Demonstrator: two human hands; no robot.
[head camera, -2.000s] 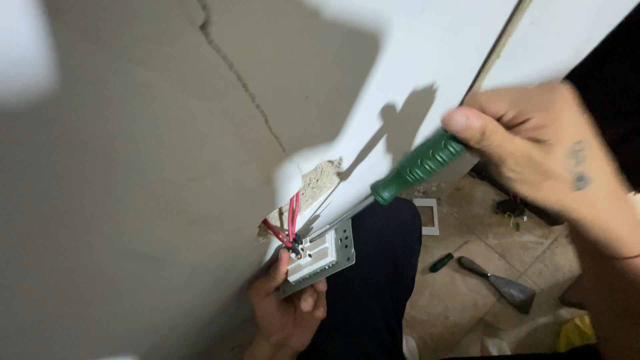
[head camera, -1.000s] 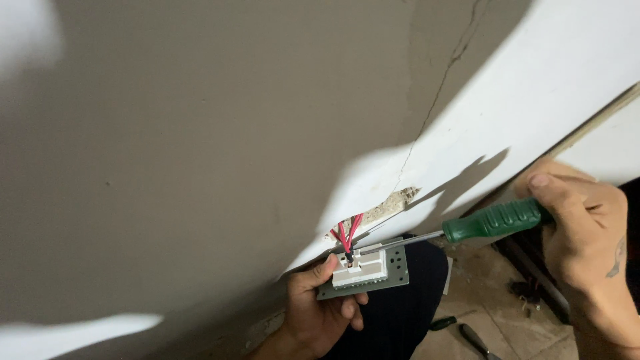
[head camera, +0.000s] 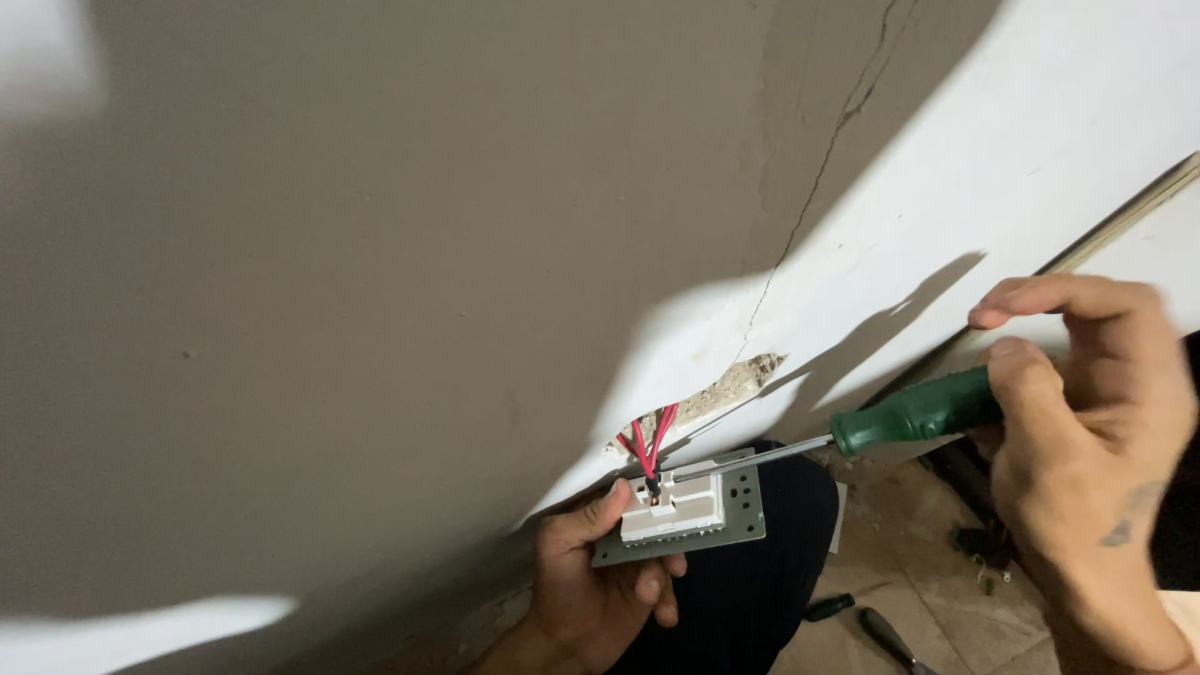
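Note:
My left hand (head camera: 600, 562) holds a grey metal mounting plate (head camera: 743, 525) from below, thumb on its near edge. On the plate sits a white electrical switch or socket module (head camera: 689, 511), its back facing up. Red wires (head camera: 653, 441) run from a broken-out hole (head camera: 736, 389) in the wall to the module, with black at their lower ends. My right hand (head camera: 1087, 441) is around the green handle of a screwdriver (head camera: 919, 412), index finger lifted off it. The screwdriver's shaft reaches left to the module, its tip beside the wires; exact contact cannot be told.
A cracked wall (head camera: 422, 281) fills the left and top. A wooden strip (head camera: 1116, 220) crosses at the right. On the tiled floor lie a small dark-handled screwdriver (head camera: 830, 607), another dark handle (head camera: 886, 633) and a dark tangle with wires (head camera: 980, 544). A dark-clothed knee (head camera: 750, 600) is below the plate.
The index finger of my right hand has lifted from the screwdriver's handle since a second ago. My left hand still holds the plate. The view has shifted.

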